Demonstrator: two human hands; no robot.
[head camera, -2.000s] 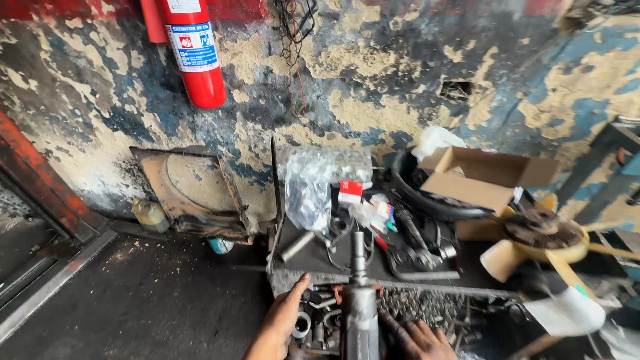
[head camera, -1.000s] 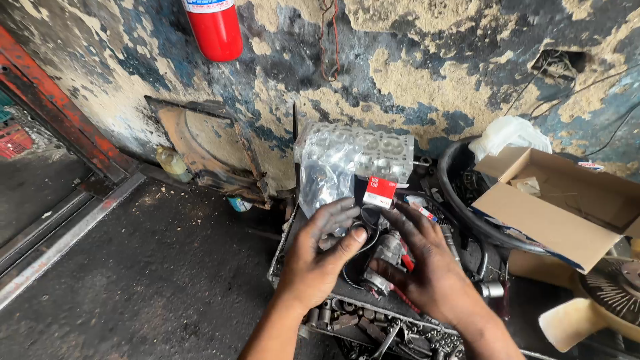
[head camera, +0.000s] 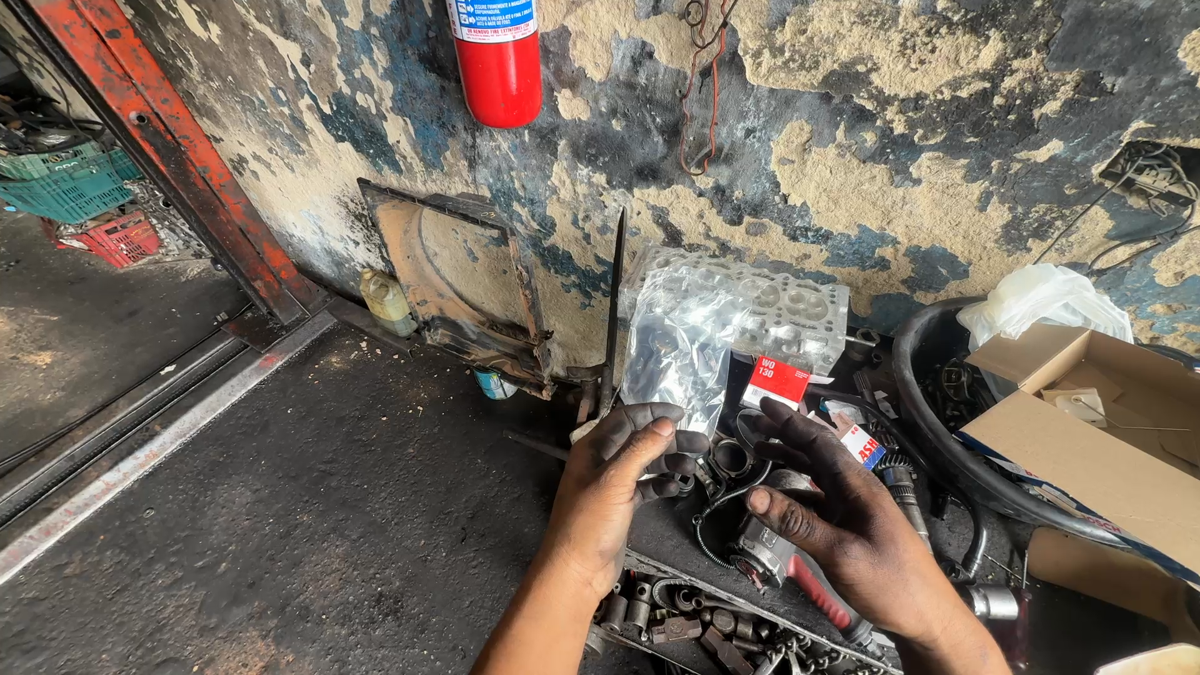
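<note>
Both hands hover over a cluttered bench with nothing seen in them. My left hand (head camera: 623, 487), fingers curled and apart, is just in front of a clear plastic bag (head camera: 680, 347). My right hand (head camera: 834, 516), its fingers blackened and spread, is above an air impact wrench (head camera: 769, 548) with a red-and-grey handle. Beyond the fingertips lies a red and white box (head camera: 776, 382), against an aluminium cylinder head (head camera: 792, 314) by the wall. A thin dark cable (head camera: 703, 534) curves between the hands. Part of the wrench is hidden by my right hand.
Sockets and metal parts (head camera: 694, 619) fill a tray at the near edge. An open cardboard box (head camera: 1078, 422) rests over a black round tub (head camera: 905, 375) at right. A red extinguisher (head camera: 502, 80) hangs on the wall; a red steel post (head camera: 178, 141) stands at left.
Two seconds ago the impact wrench was upright between my hands; now it lies on the bench under my right hand. Both hands have let go of it and are raised apart.
</note>
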